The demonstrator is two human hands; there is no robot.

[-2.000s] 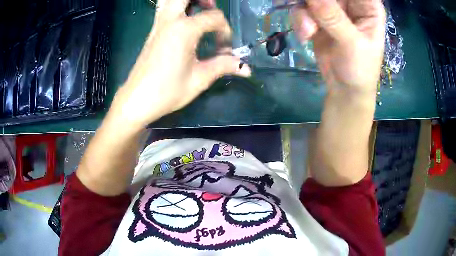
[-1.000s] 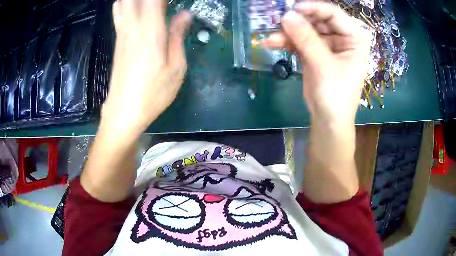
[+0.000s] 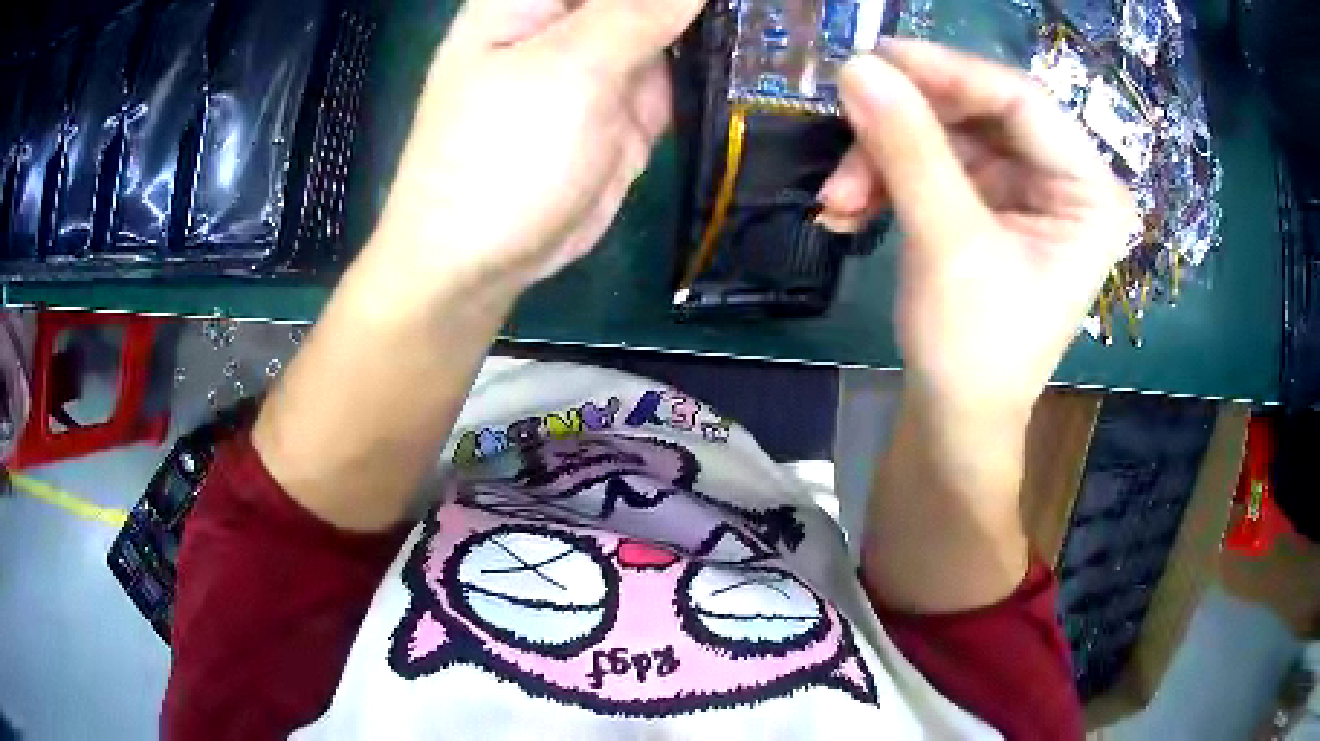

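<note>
A black housing shows between my hands, long side upright in view, its top end cut off by the frame edge. A shiny silvery-blue circuit board lies at its upper part. An orange flex cable runs from the board down the housing's left side to a pale end. My left hand grips the housing's upper left edge; its fingertips are partly cut off. My right hand has thumb and finger at the right edge of board and housing; whether they pinch anything is unclear. A dark part shows below them.
Glossy black blister trays lie on the left of the green mat. A glittering pile of boards with orange tails is on the right. Below the bench edge are a red stool and a carton holding black trays.
The black housing has come into view between the hands, with the board and flex cable now against it. My left hand has moved right to its edge; the hanging round black part is no longer clearly visible.
</note>
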